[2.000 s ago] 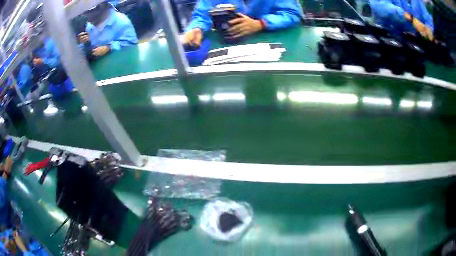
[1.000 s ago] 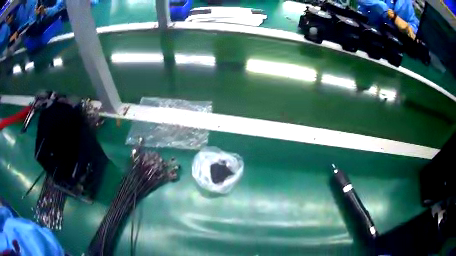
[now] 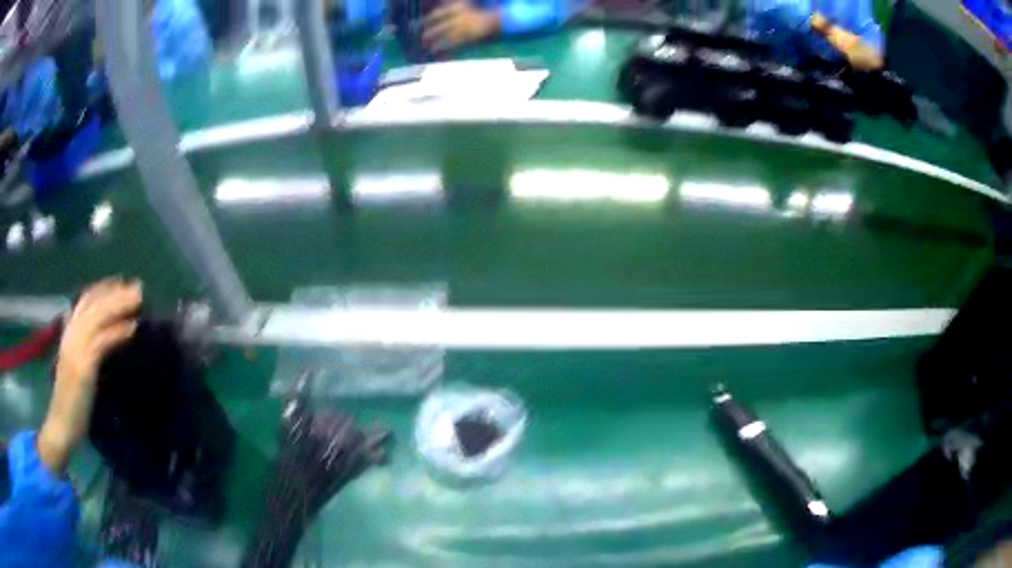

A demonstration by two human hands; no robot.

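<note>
A hand in a blue sleeve, which looks like my left hand [image 3: 91, 355], has its fingers over the upper left end of a black housing [image 3: 155, 416] on the green bench at left. Blur hides how firm the hold is. At the bottom right corner a blue sleeve and a sliver of skin, likely my right hand [image 3: 994, 550], are cut off by the edge beside dark units [image 3: 971, 383]. A black electric screwdriver [image 3: 768, 449] lies on the bench. A bundle of black cable leads [image 3: 305, 472] lies right of the housing.
A round clear bag [image 3: 472, 433] holds dark parts. A flat clear bag [image 3: 361, 372] overlaps the white rail [image 3: 621, 327]. A grey post [image 3: 183, 189] stands at left. Across the belt are people's hands, white strips [image 3: 461, 87] and black units [image 3: 732, 87]. Something red [image 3: 28, 350] is at far left.
The view has shifted, so the far side shows more than a second ago. The hand at left has come onto the black housing. A sleeve and skin have appeared at bottom right.
</note>
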